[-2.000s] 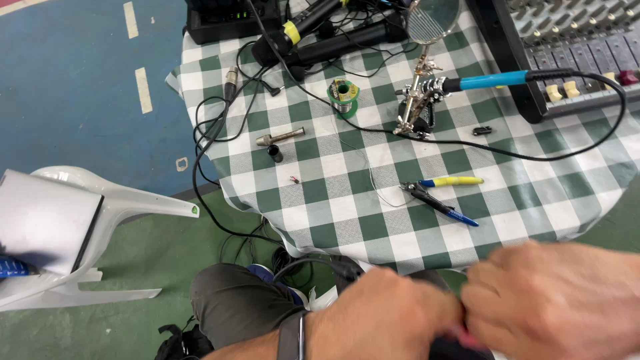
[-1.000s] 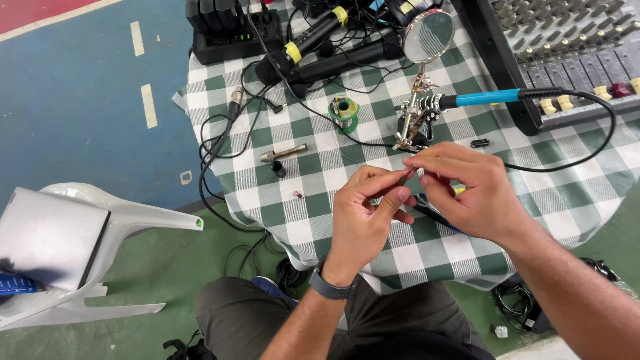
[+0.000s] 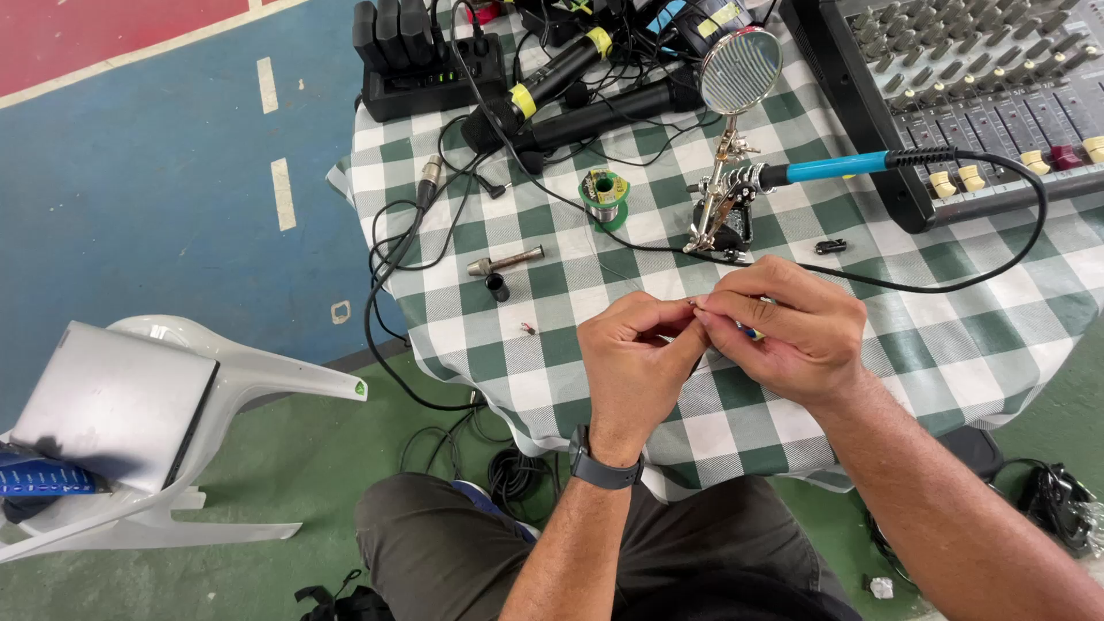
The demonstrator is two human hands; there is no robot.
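Observation:
My left hand (image 3: 638, 354) and my right hand (image 3: 785, 332) meet at the fingertips over the checkered tablecloth, pinching a small thin piece, perhaps a wire end (image 3: 693, 303); it is mostly hidden by the fingers. Part of a yellow and blue handle (image 3: 752, 333) shows beneath my right hand. Beyond the hands, a blue-handled soldering iron (image 3: 837, 166) rests in a helping-hands stand with a magnifier (image 3: 741, 71). Left of it stands a solder spool (image 3: 605, 197). A metal connector barrel (image 3: 506, 260), a black sleeve (image 3: 497, 287) and a tiny reddish part (image 3: 529, 329) lie to the left.
Microphones (image 3: 552, 73), tangled cables and a black charger (image 3: 435, 82) fill the table's back. An audio mixer (image 3: 975, 103) stands at the back right. The iron's cord (image 3: 1039, 216) loops across the right side. A white plastic chair (image 3: 250, 362) holding a laptop (image 3: 116, 405) stands at left.
Both hands have moved from low over the table's near edge up over the cloth, fingertips together. The pliers and cutter-like tool, visible two seconds ago, are now mostly hidden beneath them.

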